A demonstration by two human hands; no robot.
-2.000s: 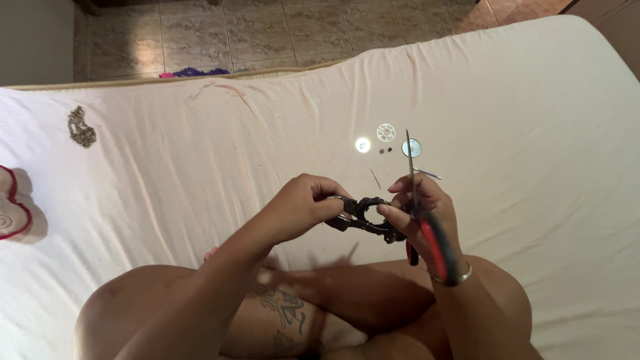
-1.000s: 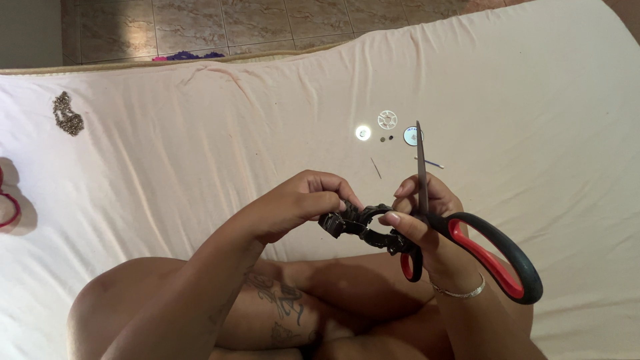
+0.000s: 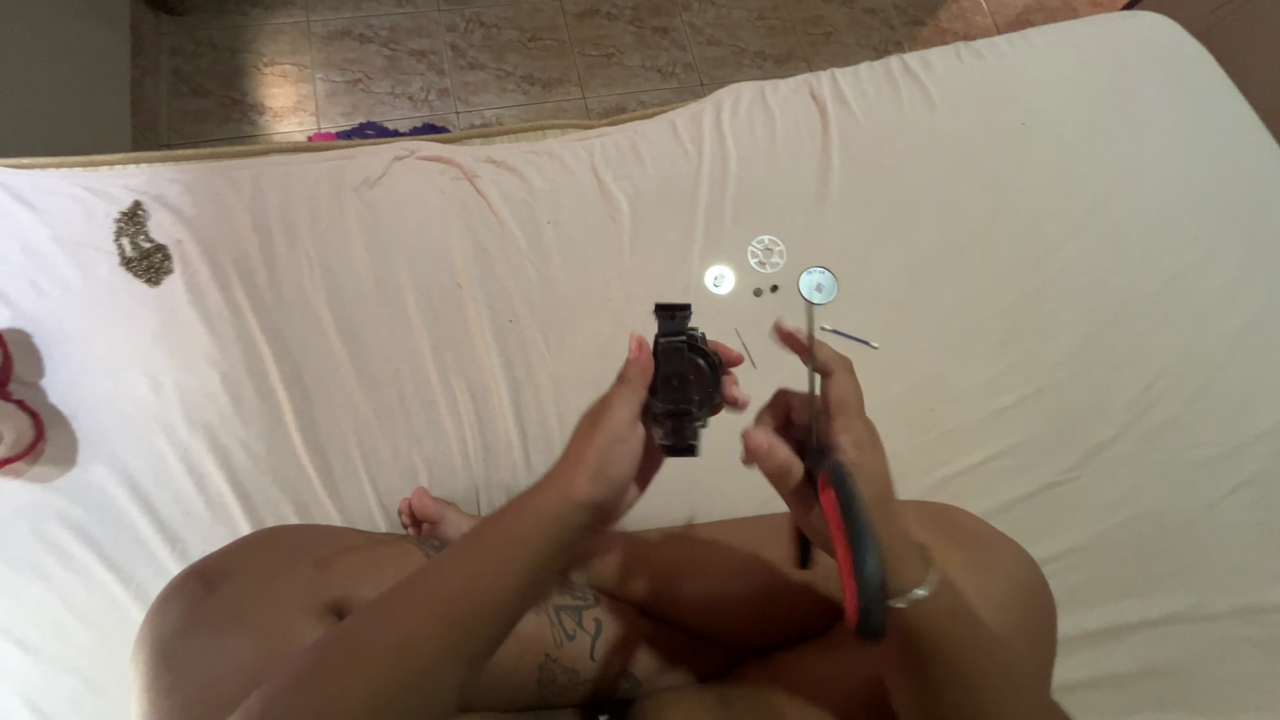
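My left hand (image 3: 625, 430) grips a black wristwatch (image 3: 685, 380), holding it upright by its case, fingertips showing past its right side. To the right of it, my right hand (image 3: 825, 430) is shut on a pair of scissors (image 3: 850, 550) with black and red handles; the blade points away from me and the hand is slightly blurred. Beyond the hands lie a bright round disc (image 3: 719, 280), a spoked white ring (image 3: 767, 254), a round disc with marks on it (image 3: 818, 286) and two tiny dark round parts (image 3: 758, 292). A thin pin (image 3: 746, 348) rests just beyond the watch.
A cotton swab (image 3: 849, 337) with a blue stick lies right of the pin. A heaped metal chain (image 3: 143, 245) is at the far left of the bed sheet (image 3: 400, 350). A red-edged item (image 3: 15, 410) sits at the left edge. My crossed legs are close below.
My right hand has come off the watch, still with the scissors. My left hand now holds the watch alone, turned upright; before, both hands were at it.
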